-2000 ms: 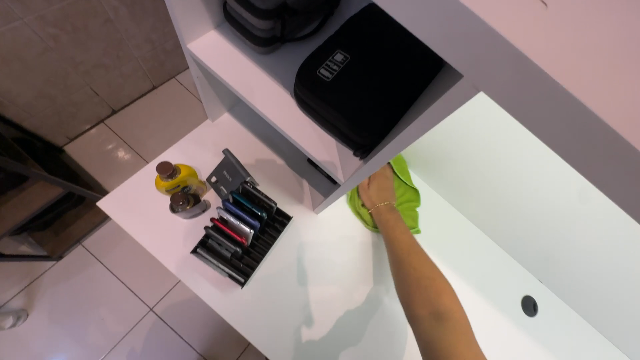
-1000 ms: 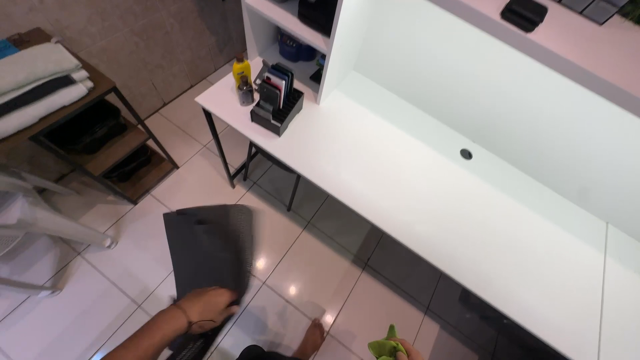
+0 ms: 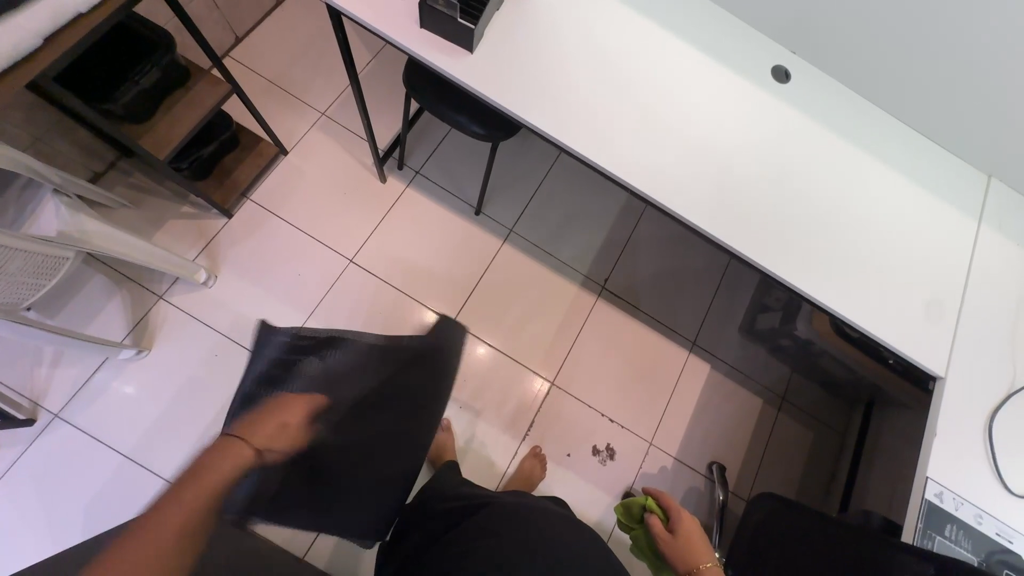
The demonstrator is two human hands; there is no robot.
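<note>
At the lower left, my left hand [image 3: 280, 426] grips a dark grey flexible mat [image 3: 364, 424], which hangs over the floor beside my feet; the hand is blurred and its fingers are partly out of sight. A bunched green cloth [image 3: 640, 524] is in my right hand [image 3: 680, 534] at the bottom, right of my knees. The long white desk [image 3: 680, 152] runs diagonally across the upper right. On its far left end stands a black organizer box [image 3: 454, 24], cut off by the top edge.
A black stool [image 3: 460, 104] stands under the desk's left end. White plastic chairs [image 3: 96, 232] and a wooden shelf unit [image 3: 192, 120] are at the left. A black office chair [image 3: 808, 536] is at lower right. Dark bits [image 3: 604, 454] lie on the tiles near my feet.
The green cloth was on the desk under one hand two seconds ago; it is now away from the desk in my right hand. The mat in my left hand has shifted. The view has swung down.
</note>
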